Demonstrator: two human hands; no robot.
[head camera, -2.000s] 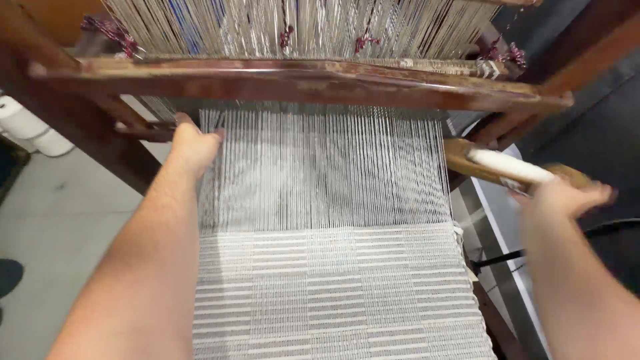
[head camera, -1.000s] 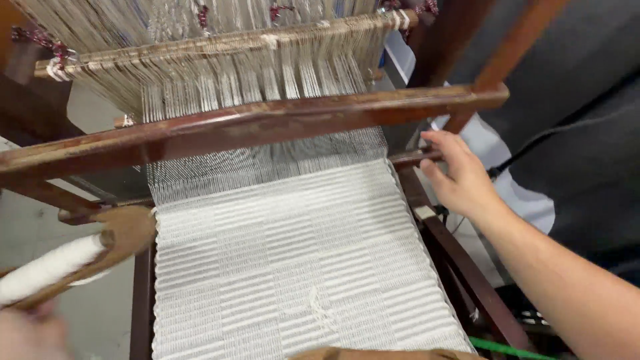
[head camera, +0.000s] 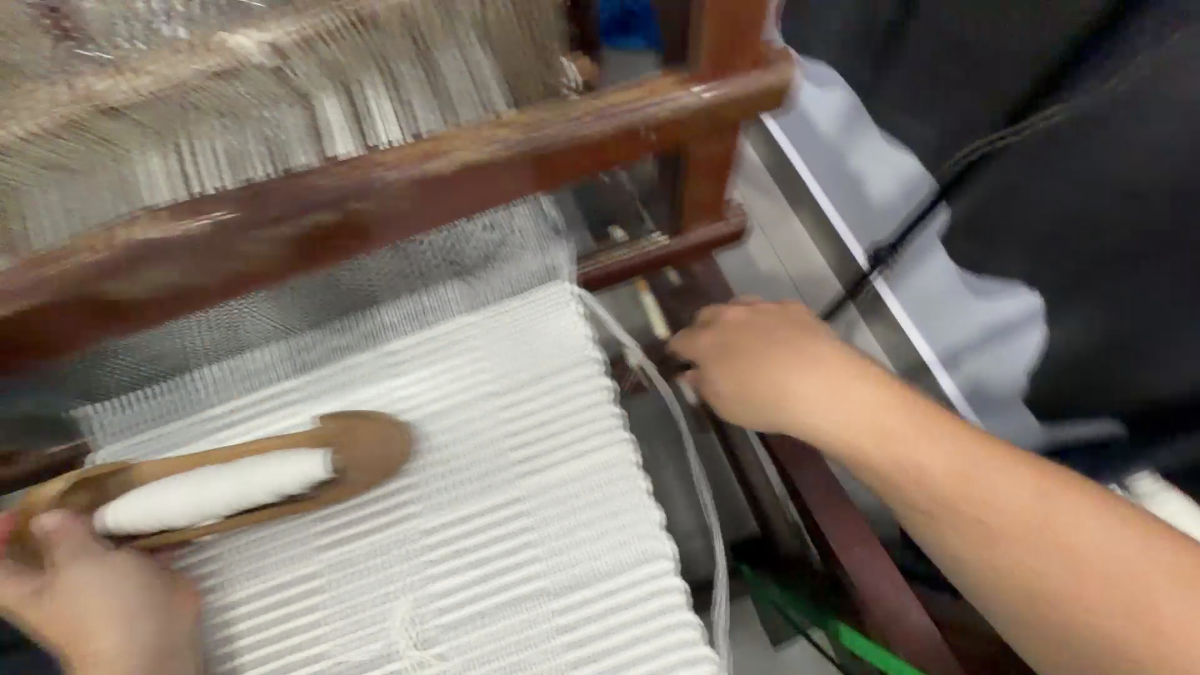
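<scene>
My left hand (head camera: 108, 591) grips the near end of a wooden boat shuttle (head camera: 370, 455), which lies over the woven cloth and carries a bobbin of white yarn (head camera: 220, 489). The white ribbed cloth (head camera: 525, 441) spreads across the loom below the wooden beater (head camera: 422, 178). Right of the cloth edge, my right hand (head camera: 741, 361) is at the loom's side frame with its fingers bent; its fingertips are blurred, and whether they hold something cannot be told. A loose pale strand of yarn (head camera: 689, 450) runs from the cloth's upper right corner down along its edge.
Warp threads and heddles (head camera: 356, 103) rise behind the beater. A reddish wooden side rail (head camera: 862, 553) runs down the right, with a green strap (head camera: 867, 647) beside it. Dark fabric (head camera: 1097, 206) and a black cable (head camera: 900, 248) are farther right.
The shuttle was in my right hand two seconds ago and is now in my left, over the cloth. My right hand has left the beater's end and come down to the side frame. The view has shifted right.
</scene>
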